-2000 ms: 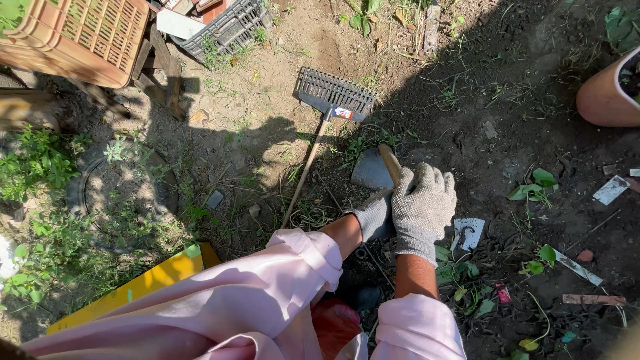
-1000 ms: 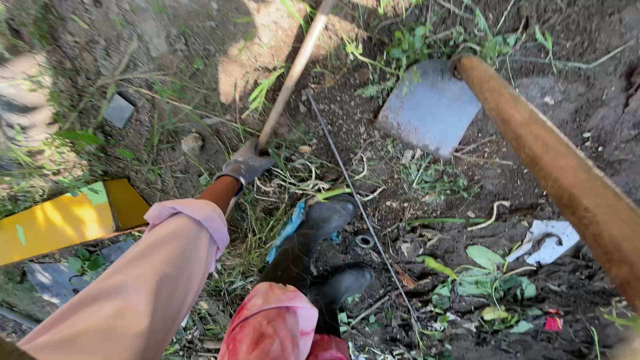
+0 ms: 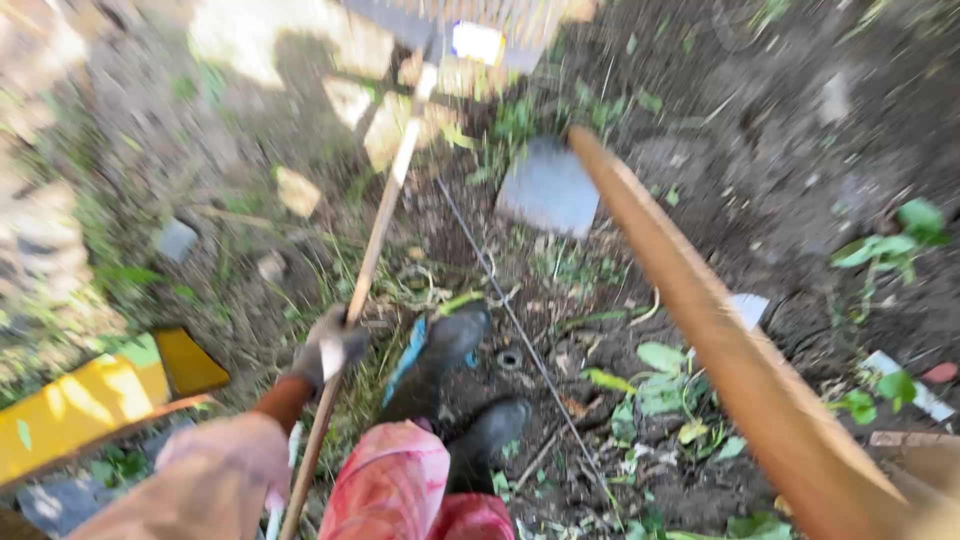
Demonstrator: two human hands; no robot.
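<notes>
My left hand (image 3: 330,352), in a grey glove, is closed round the wooden handle of a rake (image 3: 386,195). The rake's dark toothed head, with a white label, lies at the top edge. A broad-bladed hoe has its grey metal blade (image 3: 551,187) on the soil right of the rake handle. Its thick wooden handle (image 3: 697,300) slants up close to the camera at the lower right. A pale blur at the handle's near end, in the lower right corner, may be my right hand; its grip cannot be made out.
My dark boots (image 3: 457,330) stand on soil between the two tools. A thin rod (image 3: 517,315) lies beside them. A yellow panel (image 3: 82,405) is at the left. Uprooted leafy plants (image 3: 667,375), a pale strip (image 3: 907,382) and other debris lie at the right.
My hands were together by the hoe handle; my left hand has since moved to the rake handle and grips it. The rake, lying on the ground before, has its handle raised. The view has shifted and blurred.
</notes>
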